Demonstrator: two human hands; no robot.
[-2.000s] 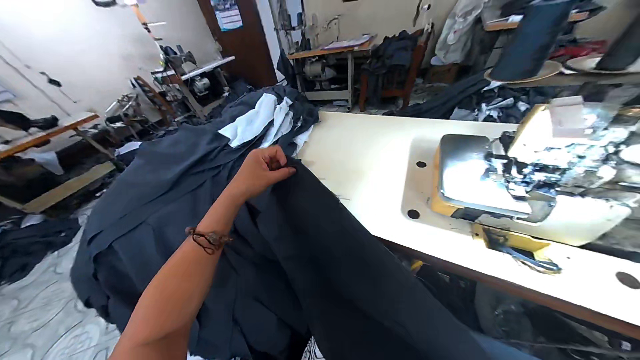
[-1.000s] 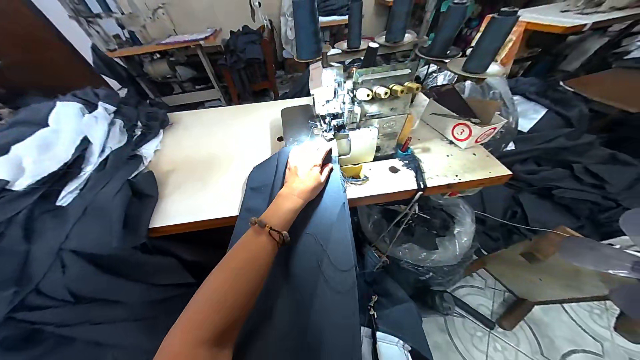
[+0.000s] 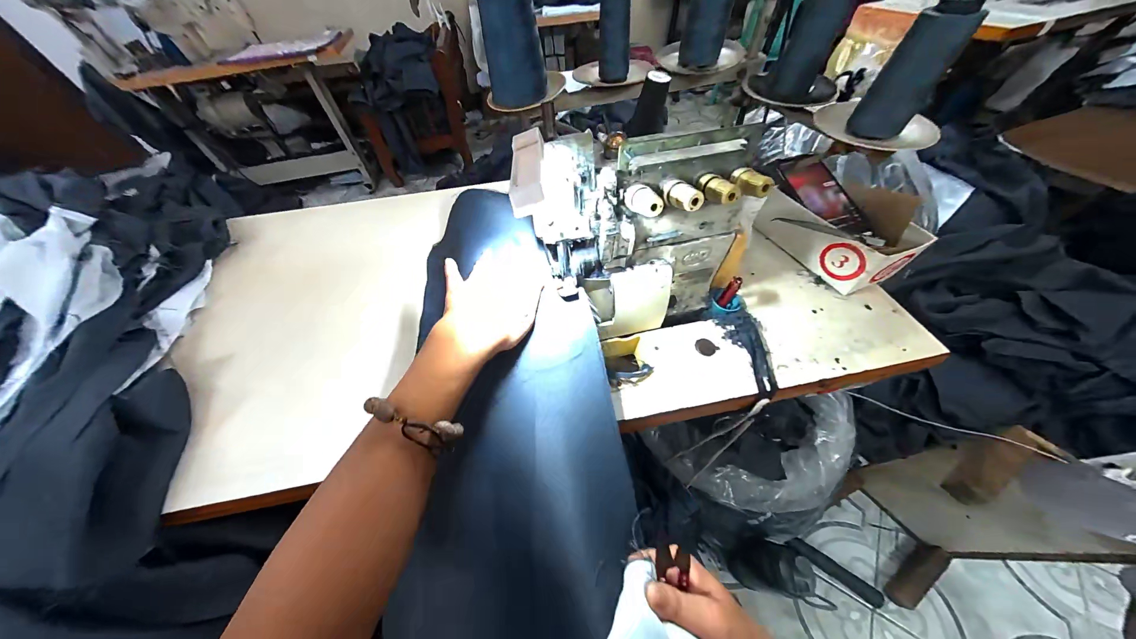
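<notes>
Dark navy fabric (image 3: 532, 461) runs from the table's front edge up to the needle area of an overlock sewing machine (image 3: 666, 231). My left hand (image 3: 493, 297) lies on it just left of the presser foot, thumb apart, pressing the cloth down; the lamp's glare washes out its fingers. At the bottom edge, right of the fabric, my right hand (image 3: 688, 590) holds small dark thread snips (image 3: 672, 564), with white cloth (image 3: 641, 603) against the fingers. Whether it also grips that cloth, I cannot tell.
Thread cones (image 3: 510, 53) stand behind the machine. A cardboard box (image 3: 843, 240) sits at the table's right, and snips with a red part stand in a blue holder (image 3: 726, 303). A plastic-lined bin (image 3: 763, 461) is below. Dark and white garments (image 3: 98, 355) heap at the left.
The view has swung right from the garment heap to the machine. My left hand has gone from the heap to the cloth beside the needle. My right hand has come into view with snips.
</notes>
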